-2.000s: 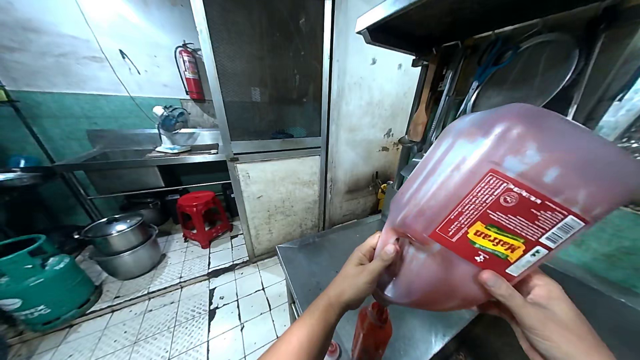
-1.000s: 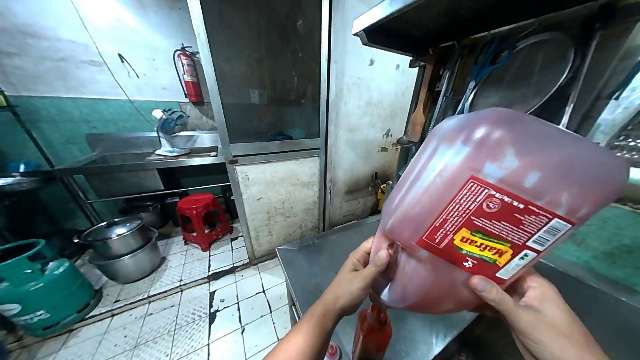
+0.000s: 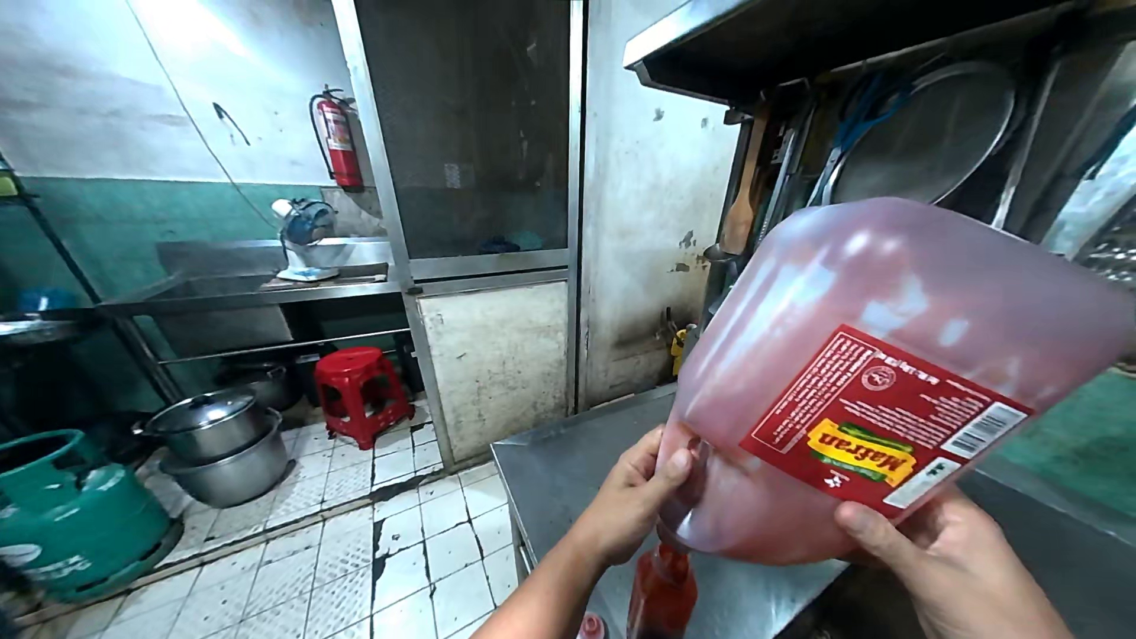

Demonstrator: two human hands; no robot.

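A large translucent plastic jug [image 3: 887,293] with a red Mafran label and reddish contents is tilted, its lower left end over a bottle. My left hand [image 3: 635,497] grips the jug near its handle. Under the jug's right part, my right hand [image 3: 950,559] supports it with the thumb on the label's edge. A red-filled bottle [image 3: 663,590] stands upright on the stainless steel table [image 3: 577,453], directly beneath the jug's low end. The jug hides its own mouth. Beside the bottle is a small red and white cap or bottle top [image 3: 592,627], cut off by the frame.
Utensils and a round strainer [image 3: 923,133] hang at the right below a metal hood [image 3: 701,44]. Across the tiled floor are a red plastic stool [image 3: 359,395], stacked metal pots [image 3: 222,453] and a green gas cylinder [image 3: 80,524]. A fire extinguisher [image 3: 337,142] hangs on the wall.
The jug has tipped a little, its upper end lower in the view than two seconds ago. Both hands keep hold of it.
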